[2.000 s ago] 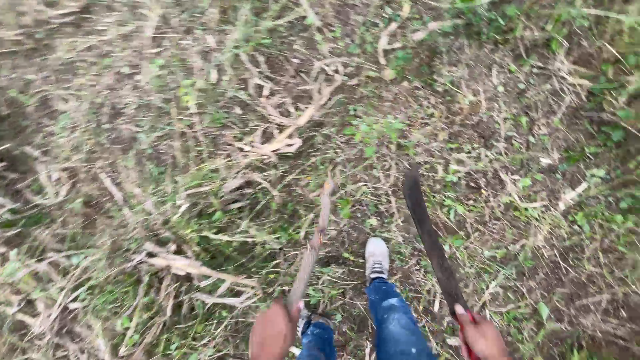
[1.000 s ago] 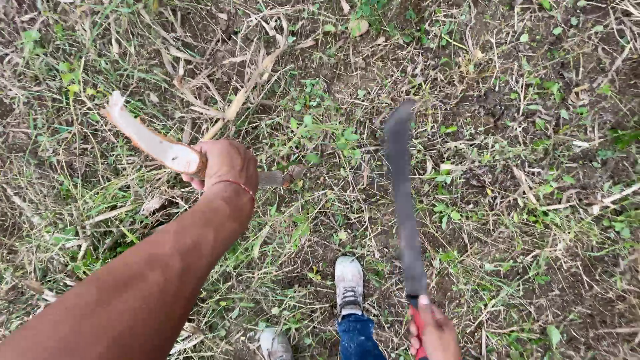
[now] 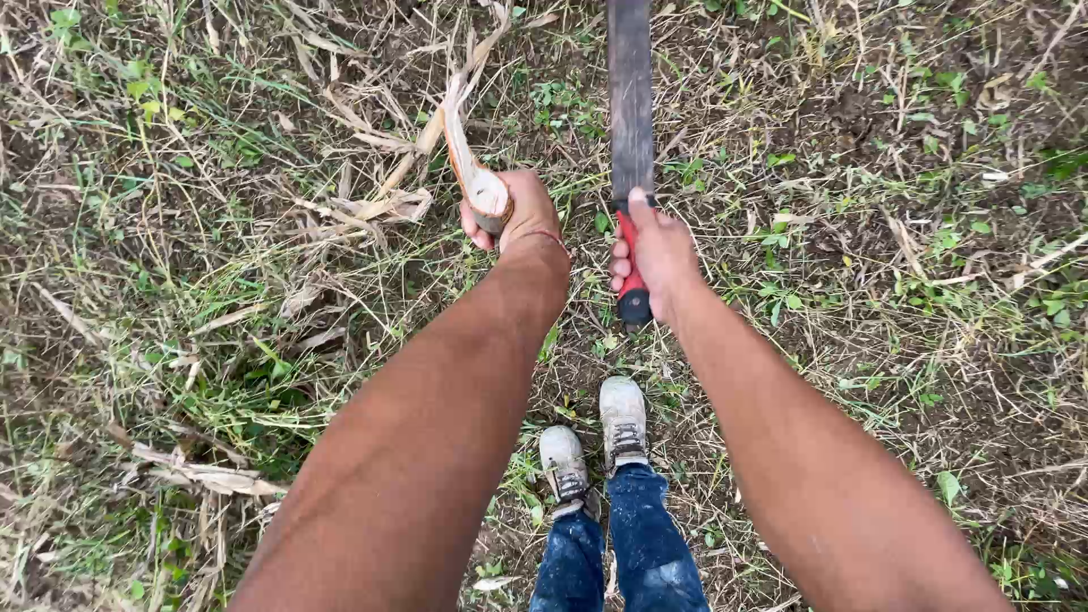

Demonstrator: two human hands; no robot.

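Note:
My left hand (image 3: 524, 208) is closed around a wooden stick (image 3: 488, 192). The stick's pale cut end faces up at me, and a strip of split wood and bark runs from it toward the top of the view; the rest of the stick is hidden below my fist. To the right, my right hand (image 3: 659, 251) grips the red and black handle of a machete (image 3: 631, 110), thumb near the base of the blade. Its dark, scratched blade points away from me and runs out of the top edge. The two hands are apart.
Dry husks (image 3: 387, 208) and more dead stalks (image 3: 204, 474) lie on grassy ground at the left. Low green weeds (image 3: 773, 238) grow among straw at the right. My two laced shoes (image 3: 623, 416) stand side by side below the hands.
The machete has come nearer the stick and closer to the camera. The stick's split strip now points away from me instead of left. Both shoes now stand close together.

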